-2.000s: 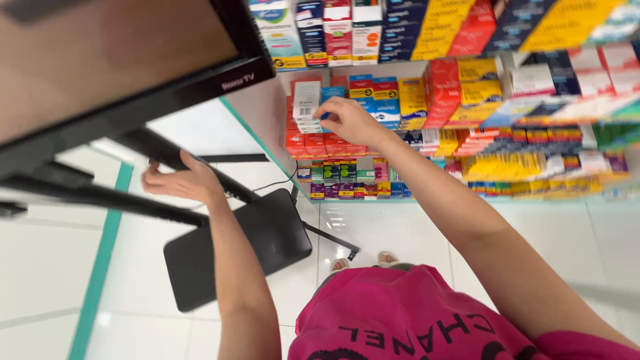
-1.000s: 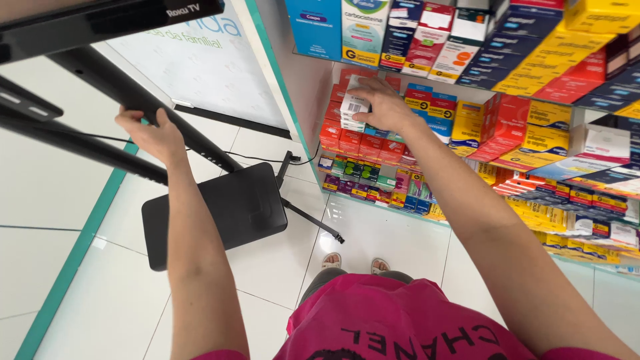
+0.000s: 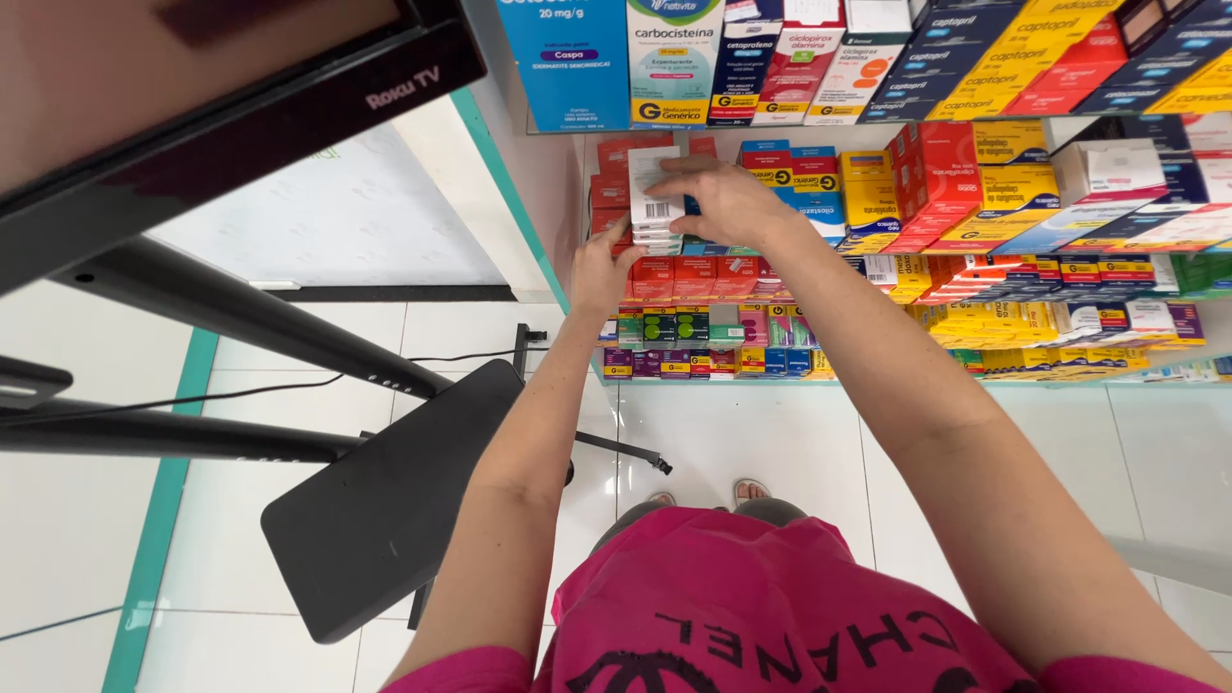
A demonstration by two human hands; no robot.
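A stack of white medicine boxes (image 3: 655, 197) stands on the second shelf near its left end, a barcode on the top one. My right hand (image 3: 722, 200) reaches over the stack from the right, fingers spread across the top box and its right side. At the stack's lower left is my left hand (image 3: 604, 269), its fingertips at the boxes' front edge; whether it grips them I cannot tell. Red medicine boxes (image 3: 608, 192) lie behind and left of the stack, and blue and yellow boxes (image 3: 816, 183) stand to the right.
A television (image 3: 289, 106) on a black stand (image 3: 250, 308) with a dark tray (image 3: 395, 500) fills the left side. The upper shelf's edge (image 3: 808, 128) passes above my hands. Lower shelves hold many small boxes (image 3: 693, 327). A cable (image 3: 462, 357) runs behind my left forearm.
My left hand has moved from beside the television stand to the white stack on the shelf. My right hand stays at the stack, its fingers now spread over the top.
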